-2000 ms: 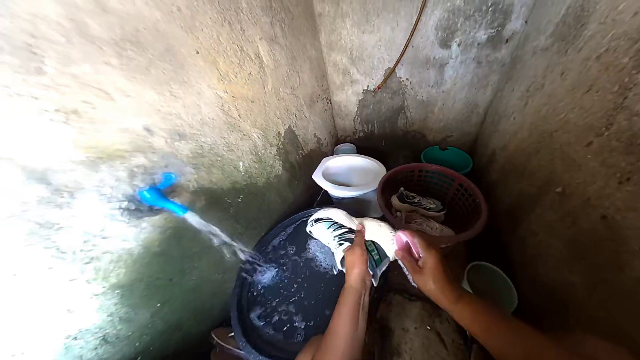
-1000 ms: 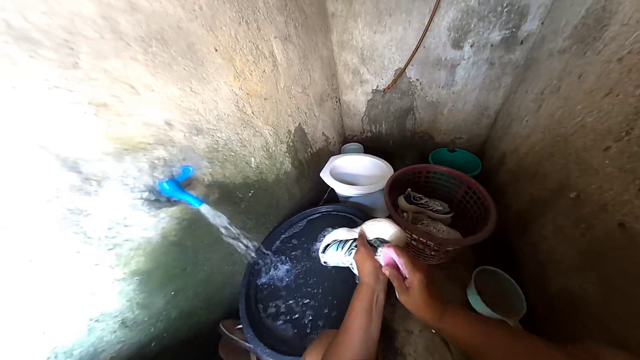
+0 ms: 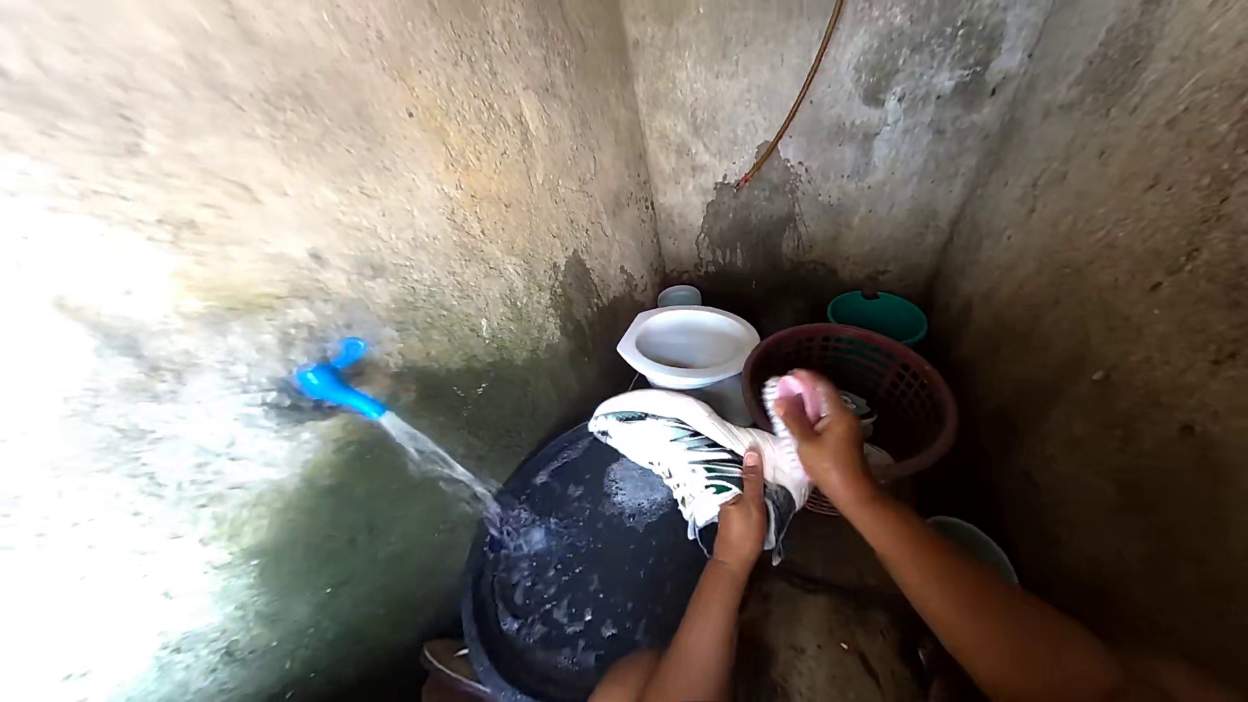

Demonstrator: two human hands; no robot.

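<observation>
A white sneaker (image 3: 673, 444) with dark and green markings lies on its side over the right part of a dark round tub (image 3: 478, 624). My left hand (image 3: 743, 522) grips it around the ankle opening. In my right hand (image 3: 827, 444) is a pink scrub brush (image 3: 801, 395) with white bristles, held at the heel end of the sole. From a blue faucet (image 3: 336, 388) on the left wall, water runs into the tub, where foam floats on the surface.
Behind the tub stands a white plastic bowl (image 3: 690, 375). To its right a maroon plastic basket (image 3: 936, 400) holds footwear, partly hidden by my right hand. A green basin (image 3: 877, 317) sits behind the basket, and a pale container (image 3: 975, 546) is beside my right forearm. Concrete walls enclose the corner.
The sneaker has been turned, and its sole edge now faces up and away from me. My right hand, with the pink brush, has moved up to the heel end.
</observation>
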